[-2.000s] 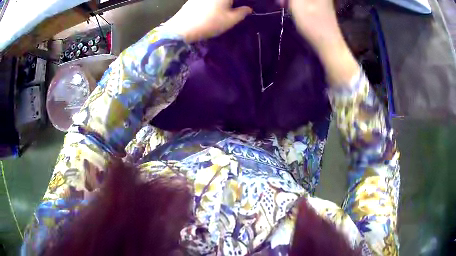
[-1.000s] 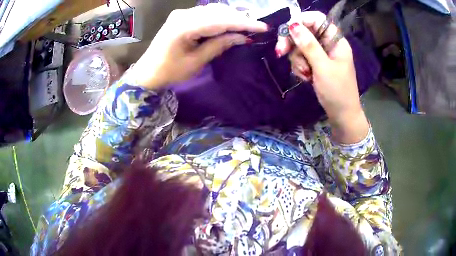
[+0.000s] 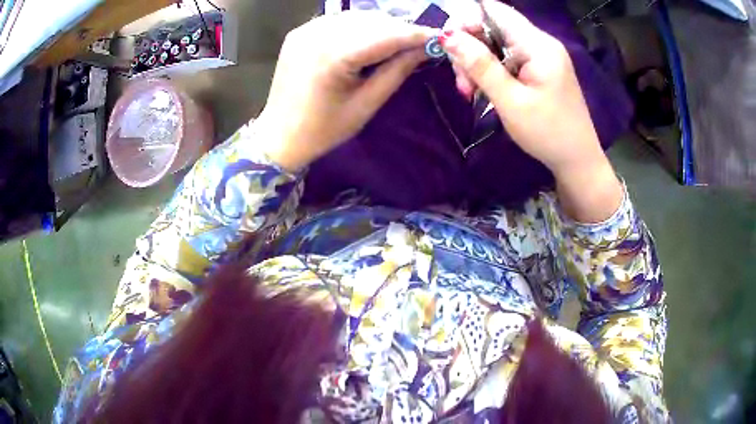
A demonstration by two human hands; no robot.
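Observation:
A dark purple garment (image 3: 390, 149) lies across my lap, with a thin pale angled stitch line on its front. My left hand (image 3: 348, 83) pinches the edge of the garment near the top of the view. A small round button or snap (image 3: 434, 47) with a pale ring sits between the fingertips of both hands. My right hand (image 3: 530, 87) has thumb and finger at the button and holds snips (image 3: 489, 37) in the palm, their silver tip showing below the fingers. No needle can be made out.
A tray of small spools (image 3: 178, 48) and a translucent pink bin (image 3: 147, 137) stand at the left. A blue-edged panel (image 3: 681, 108) is at the right. The floor (image 3: 75, 273) is green-grey. A white table edge shows at the top left.
Both hands have come from the top edge into fuller view. Since a second ago, the button has moved slightly left and my left fingertips have closed up to it.

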